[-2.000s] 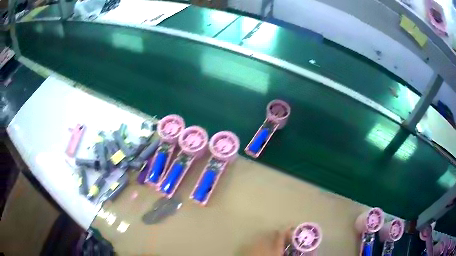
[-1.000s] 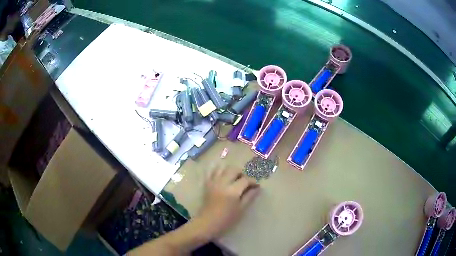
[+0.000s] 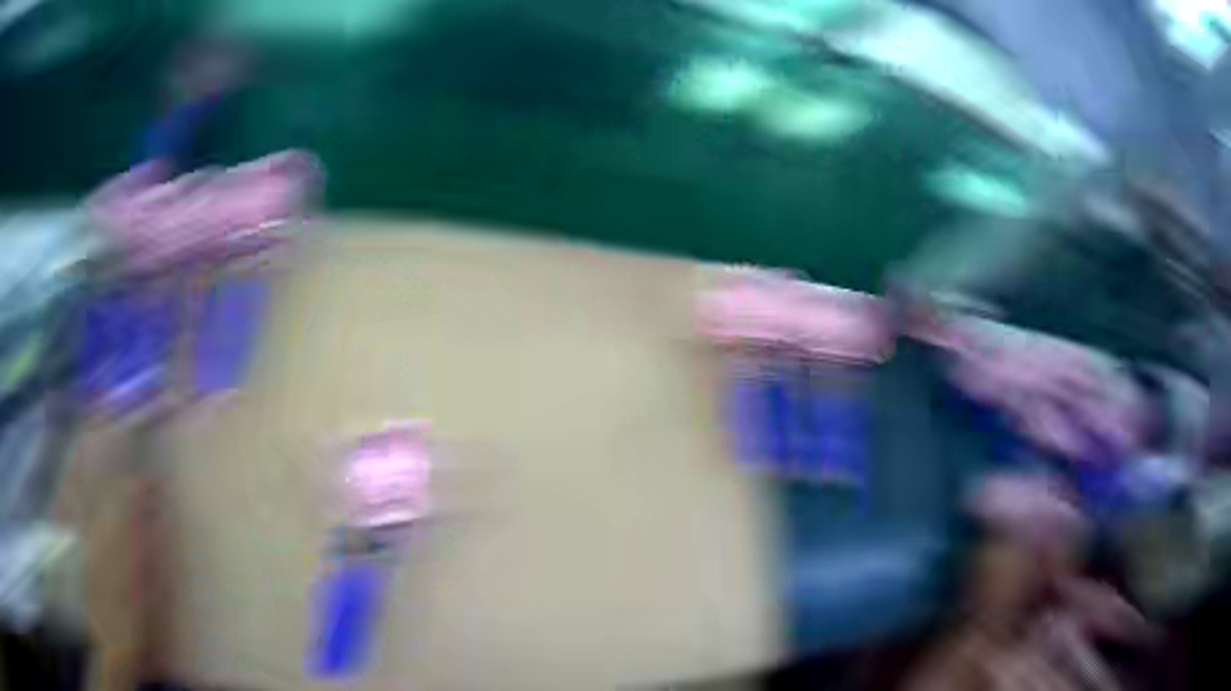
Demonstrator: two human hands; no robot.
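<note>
The whole view is strongly blurred. A half-assembled fan unit with a pink head (image 3: 388,475) and a blue battery cell (image 3: 346,618) lies on the tan mat (image 3: 567,459), with no hand on it. My left hand (image 3: 119,540) is a skin-coloured smear at the left edge, just below the left group of fan units (image 3: 203,216). My right hand (image 3: 1040,581) is blurred at the bottom right, below the right-hand pink heads (image 3: 1046,385). The fingers of both hands are unclear, and whether either holds anything cannot be told.
The green conveyor belt (image 3: 513,149) runs behind the mat. More fan units (image 3: 797,317) stand side by side at the mat's right edge. Another unit is a dark smear (image 3: 203,81) on the belt at upper left. A pale blurred area lies at the far left.
The view has swung right, so the mat and fan units appear further left. My left hand has left the screw heap area for the left edge of view. My right hand now shows at bottom right.
</note>
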